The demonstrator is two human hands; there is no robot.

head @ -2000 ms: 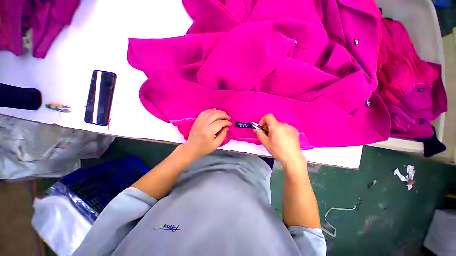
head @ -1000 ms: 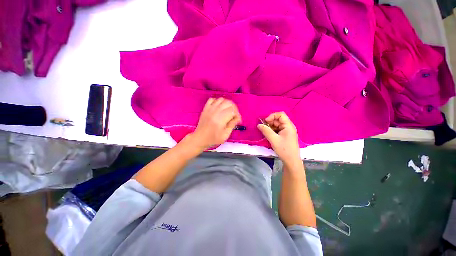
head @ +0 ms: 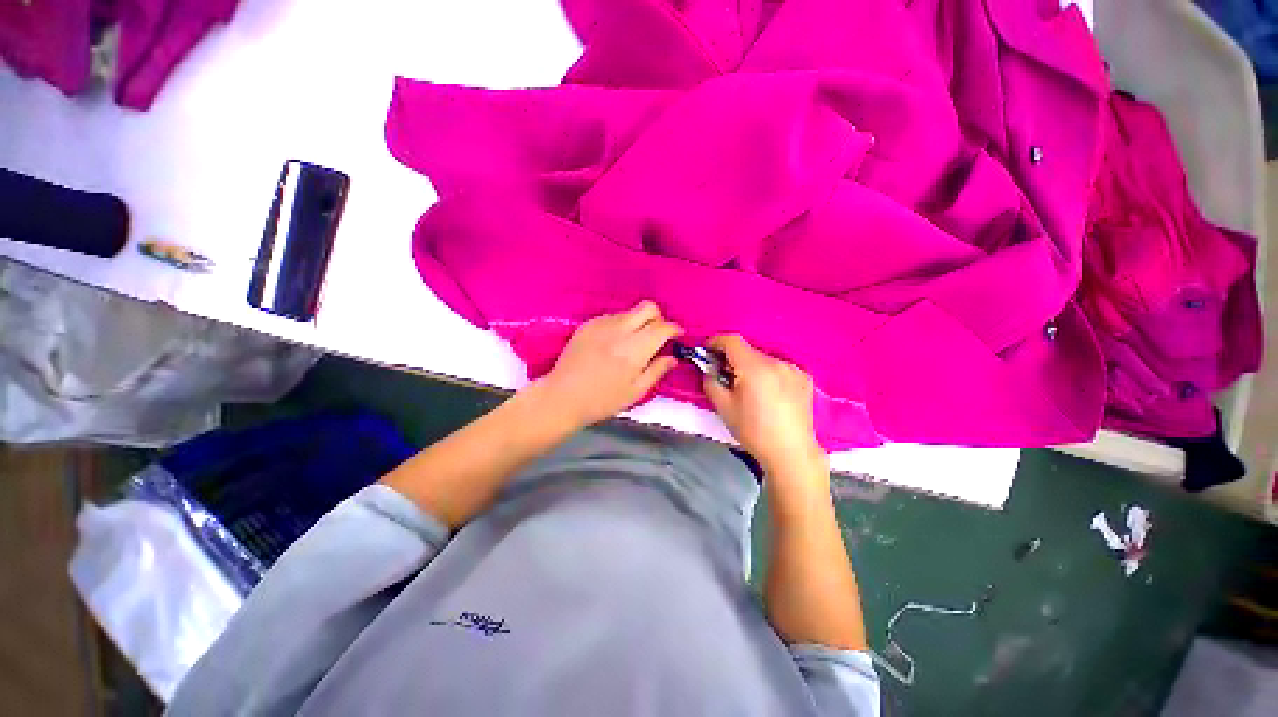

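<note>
A bright magenta jacket [head: 757, 168] is spread over the white table, its neckline near the front edge. A small dark brand label [head: 684, 350] shows between my hands. My left hand [head: 617, 362] pinches the cloth at the label's left end. My right hand [head: 760, 398] is just right of the label, fingers closed on small thin metal snips [head: 715, 367] whose tips point left at the label. The fingers partly hide the label and snips. Small shiny buttons [head: 1037, 154] show on the jacket's right side.
A black phone [head: 299, 241], a dark cylindrical flask [head: 59, 213] and a small orange-and-pale tool [head: 175, 255] lie on the table at left. More magenta garments lie at top left and in a cream bin [head: 1217, 140] at right. A bent wire [head: 918, 616] lies on the green floor.
My left hand has lowered onto the cloth beside the label. My right hand has come closer to it, with the snips now at the label. The whole view has shifted and tilted slightly.
</note>
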